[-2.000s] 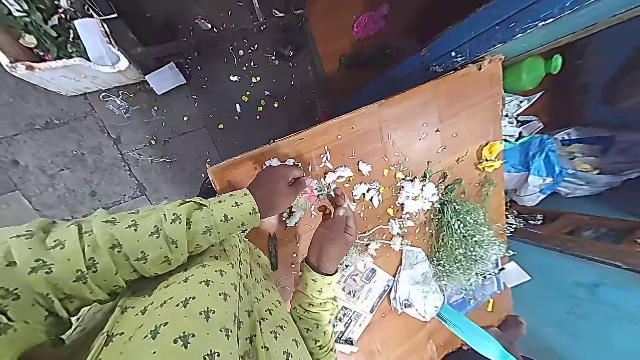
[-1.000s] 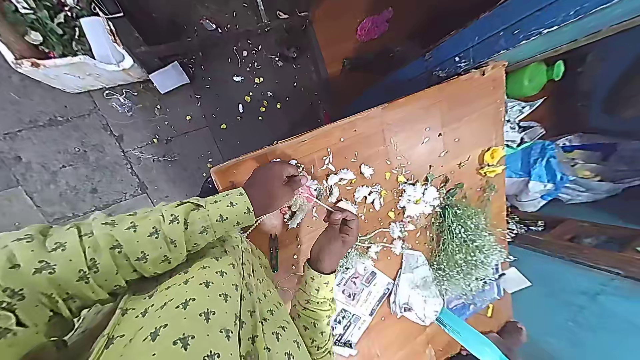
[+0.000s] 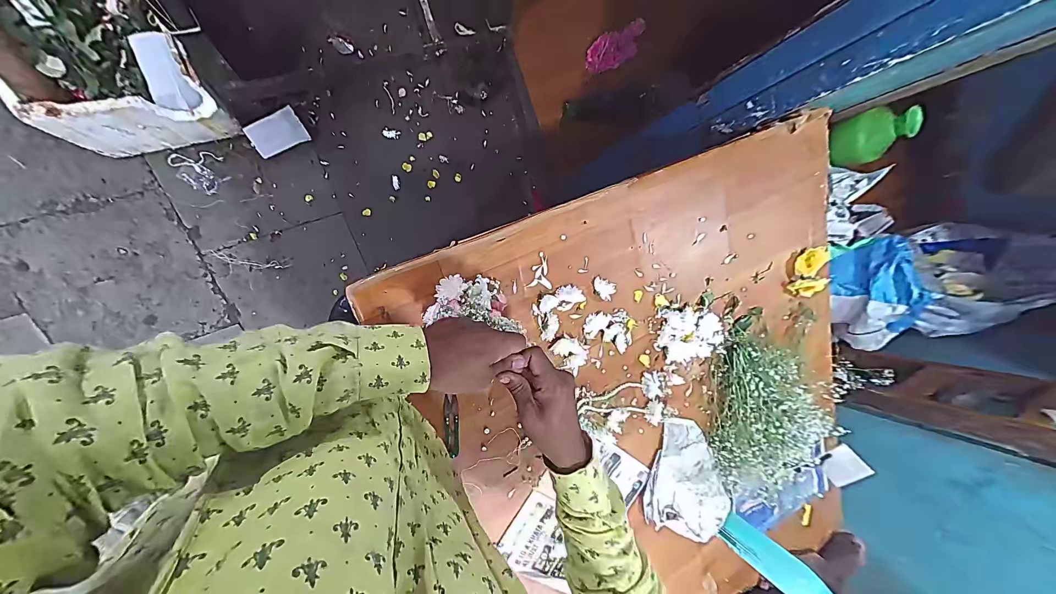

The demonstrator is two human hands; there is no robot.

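Observation:
My left hand (image 3: 474, 355) is closed around the lower part of a bunch of small white and pink flowers (image 3: 469, 299), which shows above its knuckles. The fingers of my right hand (image 3: 544, 404) are bent and meet the left fingertips; anything pinched between them is hidden. Loose white flower heads (image 3: 569, 351) lie on the wooden table (image 3: 676, 198) just right of the hands. Farther right are larger white flowers (image 3: 689, 332) and a bundle of fine green sprays with tiny white blooms (image 3: 763, 408). Pale thread (image 3: 503, 454) lies below the hands, near dark-handled snips (image 3: 451, 425).
Printed paper (image 3: 536, 540), a crumpled white wrapper (image 3: 686, 483) and a turquoise strip (image 3: 771, 557) lie near the lower table edge. Yellow flowers (image 3: 808, 272) sit by the right edge, with a green bottle (image 3: 874, 134) beyond. A white foam box (image 3: 124, 128) of greenery stands upper left.
My hands have come together; a second ago a pale strand stretched between them. The flower bunch, below my left hand earlier, now shows above it.

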